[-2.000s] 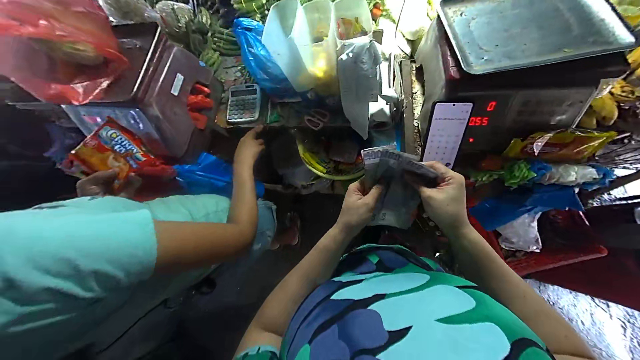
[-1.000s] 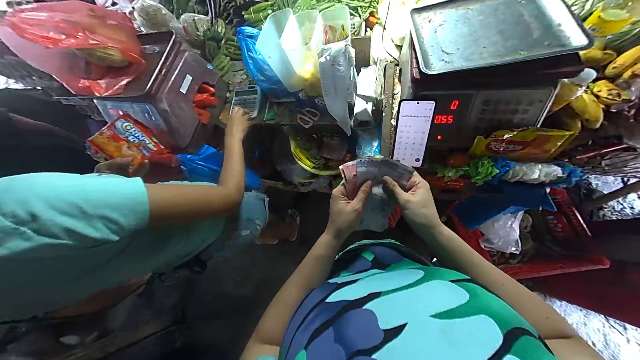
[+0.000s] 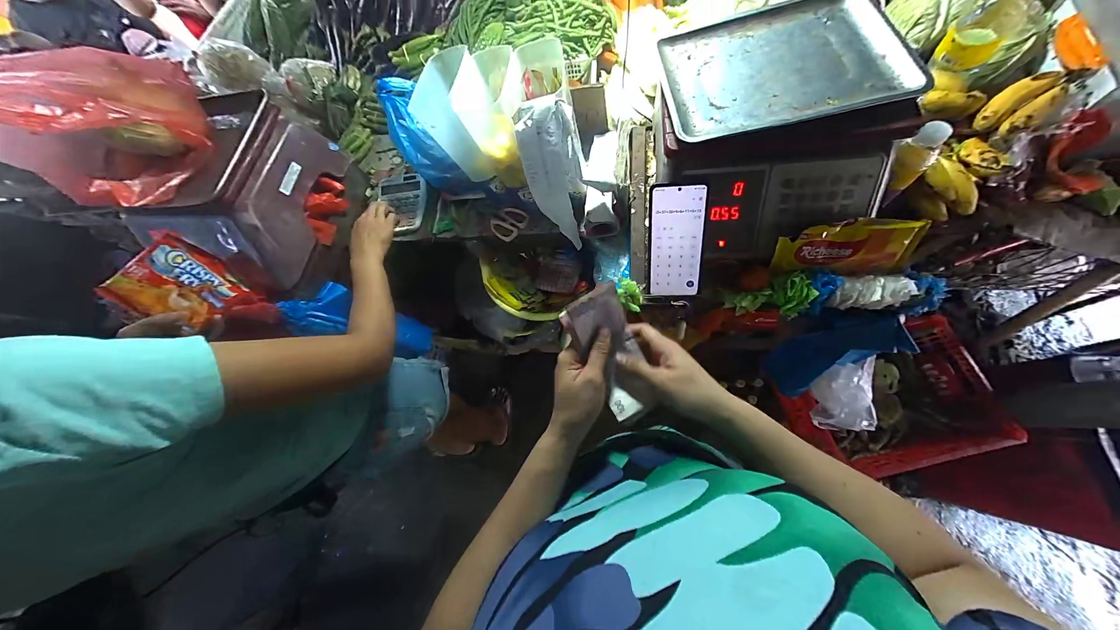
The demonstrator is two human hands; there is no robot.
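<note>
My left hand (image 3: 581, 385) grips a small stack of banknotes (image 3: 597, 317), its thumb across their face. Beside it, my right hand (image 3: 665, 367) holds the lower edge of a pale note (image 3: 623, 404) that angles down between the two hands. Just above and to the right, a smartphone (image 3: 676, 241) showing a calculator leans upright against a digital scale (image 3: 796, 206) with lit red digits. At the left, a co-worker's hand (image 3: 374, 229) touches a grey desk calculator (image 3: 403, 201).
A metal tray (image 3: 792, 66) tops the scale. Scissors (image 3: 507, 224) hang below clear plastic containers (image 3: 451, 114). A red crate (image 3: 971, 429) stands at the right, under bananas (image 3: 1019, 105). The co-worker's arm (image 3: 306, 372) reaches in beside a second scale (image 3: 284, 188) and a red snack pack (image 3: 188, 284).
The banknotes, earlier fanned between both my hands, are now mostly in my left hand, with a pale note lower down at my right. The co-worker's hand has moved up to the desk calculator.
</note>
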